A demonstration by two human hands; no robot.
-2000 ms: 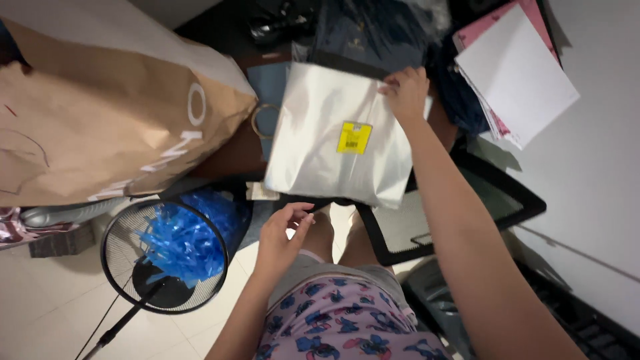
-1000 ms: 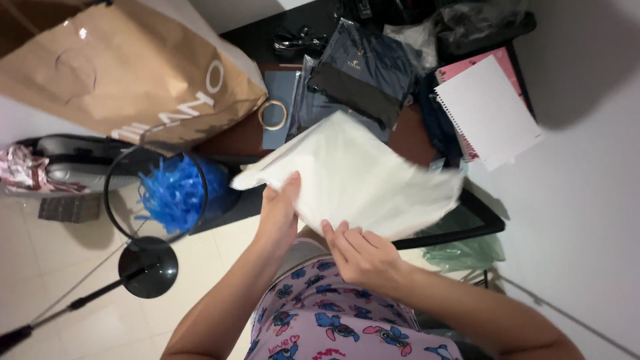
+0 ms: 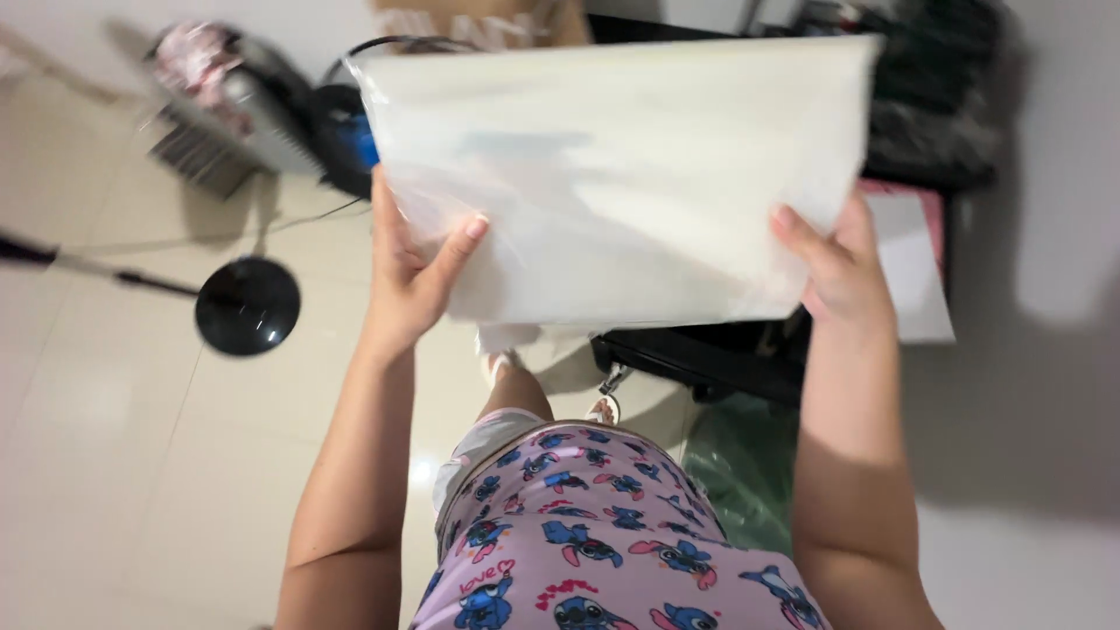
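Note:
A wide stack of clear plastic sleeves, whitish and glossy [image 3: 612,184], is held up in front of me with its long side across the view. My left hand [image 3: 416,262] grips its lower left edge, thumb on the near face and fingers behind. At the lower right edge my right hand [image 3: 836,258] holds it the same way. The stack hides most of the desk behind it. No yellow label shows on the face toward me.
Behind the stack stands a brown paper bag [image 3: 560,19]. A spiral notebook's white page [image 3: 910,262] lies at the right. A black round stand base [image 3: 248,306] is on the tiled floor at left. Green plastic [image 3: 744,472] lies low beside the black chair [image 3: 700,354].
The plastic stack, tilted and blurred a second ago, is now raised and spread level between both hands. My right hand has moved from its lower edge to its right side. The view has shifted.

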